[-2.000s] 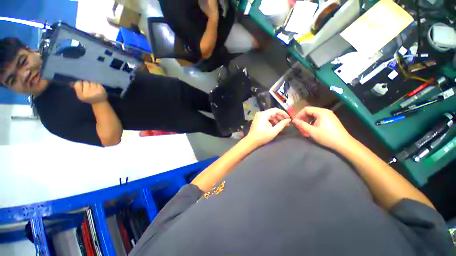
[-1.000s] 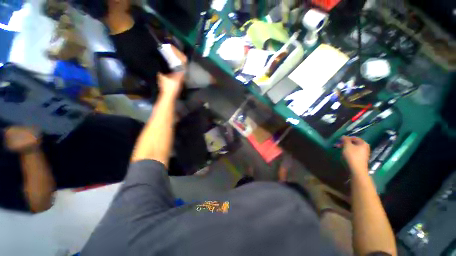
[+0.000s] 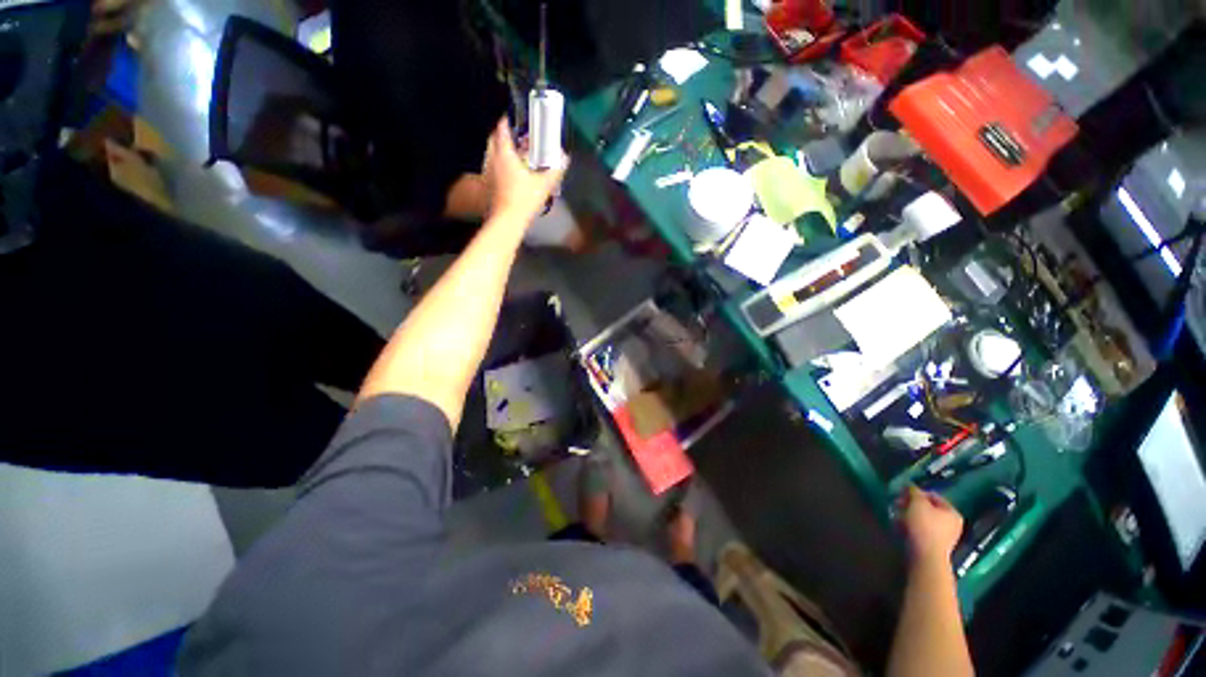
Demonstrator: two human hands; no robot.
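My left hand (image 3: pixel 520 183) is stretched out toward the top of the view. It is closed on a white tool (image 3: pixel 545 128) with a thin tip pointing up. My right hand (image 3: pixel 930 522) is at the near edge of the green bench (image 3: pixel 972 582), beside the pens and thin tools. Its fingers are curled together. Whether a small thing is between the fingertips cannot be told.
A person in dark clothes (image 3: pixel 172 331) stands at the left. A box with a red flap (image 3: pixel 655 456) is below the bench edge. The bench holds an orange-red case (image 3: pixel 985 126), a yellow sheet (image 3: pixel 893 315) and a long white block (image 3: pixel 820 280).
My hands were together over my lap and are now far apart. My left hand has reached out and taken the white tool. My right hand has moved to the bench edge. The view has shifted.
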